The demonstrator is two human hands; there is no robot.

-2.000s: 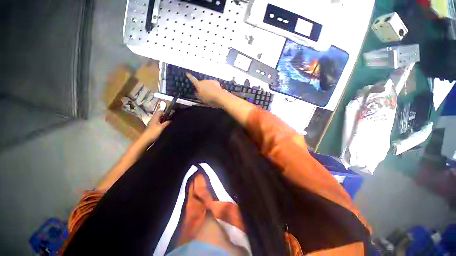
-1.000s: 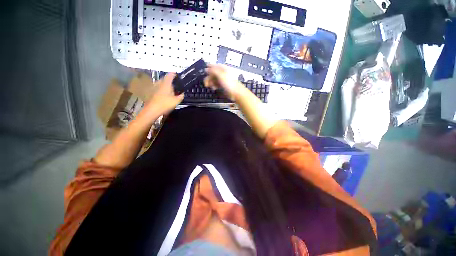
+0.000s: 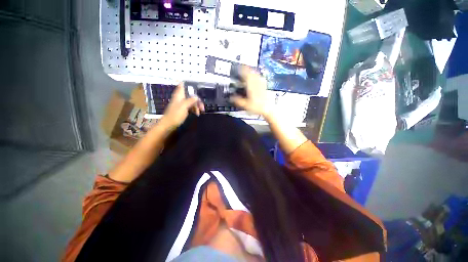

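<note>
A dark faceplate (image 3: 209, 92) is held level over the keyboard (image 3: 158, 96). My left hand (image 3: 180, 106) is shut on its left end. My right hand (image 3: 250, 93) is blurred at its right end, with something dark grey at the fingers; its grip is unclear. Another faceplate (image 3: 177, 14) lies on the perforated plate (image 3: 169, 43) at the top, with a violet glow on it. A black faceplate (image 3: 251, 18) lies on a white raised piece, and a greyer one (image 3: 219, 66) lies below it, partly hidden by my right hand.
A dark mouse (image 3: 311, 55) is on the picture pad (image 3: 279, 71). A dark bar (image 3: 123, 30) stands on the plate's left. A plastic bag (image 3: 372, 102) lies on the green bench (image 3: 333, 120) at right. A cardboard box (image 3: 115, 120) is at left, a blue crate (image 3: 367, 176) at lower right.
My left hand has risen from beside the keyboard with the dark faceplate, now turned level. My right hand has left the keys and moved right to its other end. The view has shifted.
</note>
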